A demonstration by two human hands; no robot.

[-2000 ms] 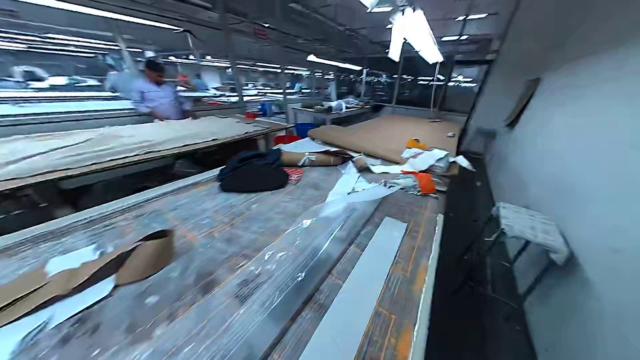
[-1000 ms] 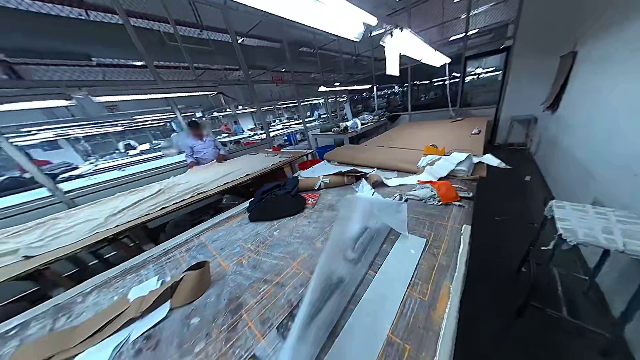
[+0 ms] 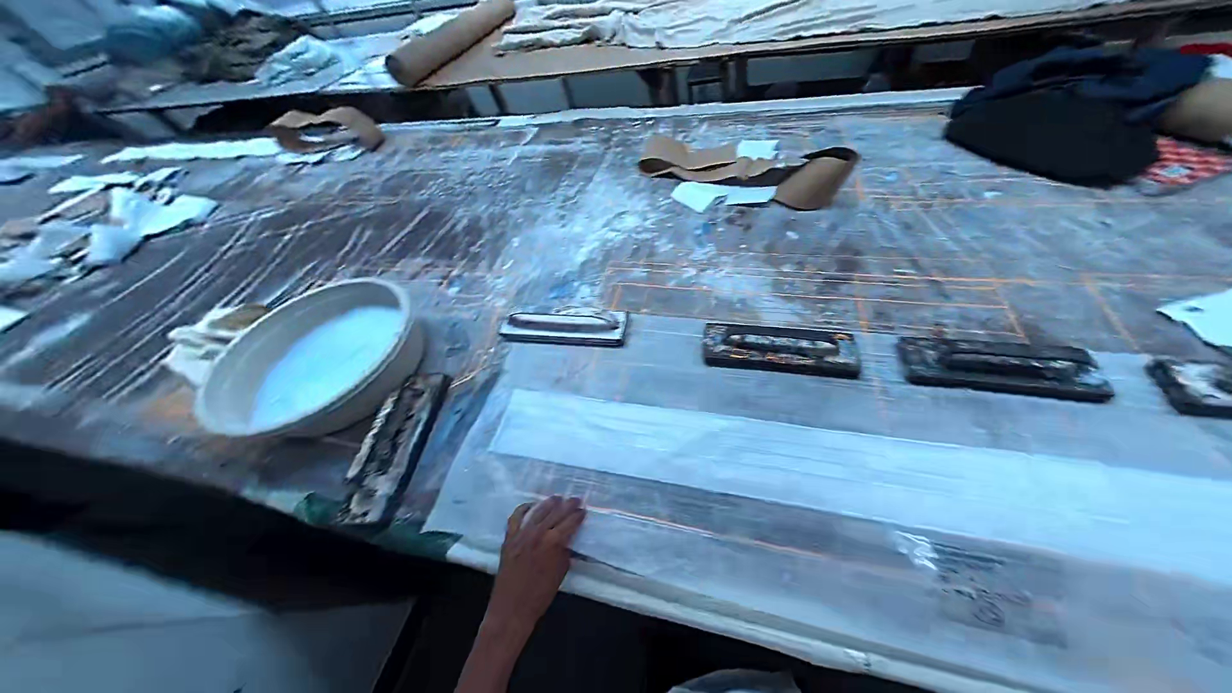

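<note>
My left hand [image 3: 544,539] lies on the near edge of a clear plastic sheet [image 3: 751,539], fingers bent and close together; whether they pinch the sheet cannot be told. Under the sheet runs a long white strip [image 3: 818,462]. Along its far side stand a pale-handled block [image 3: 565,326] and dark, stained blocks [image 3: 781,349] [image 3: 1004,368]. Left of my hand, another stained block [image 3: 395,448] lies beside a round basin of whitish liquid [image 3: 399,337]. My right hand is out of view.
Brown and white paper strips [image 3: 818,181] lie farther back. Dark cloth [image 3: 1054,135] is at the far right, and white scraps [image 3: 144,217] are at the left. The near table edge [image 3: 693,611] runs below my hand. Another table [image 3: 577,63] stands beyond.
The view has swung left and down. My left hand, not seen in the earlier frames, now shows on the plastic sheet. One second ago the sheet's far part was raised.
</note>
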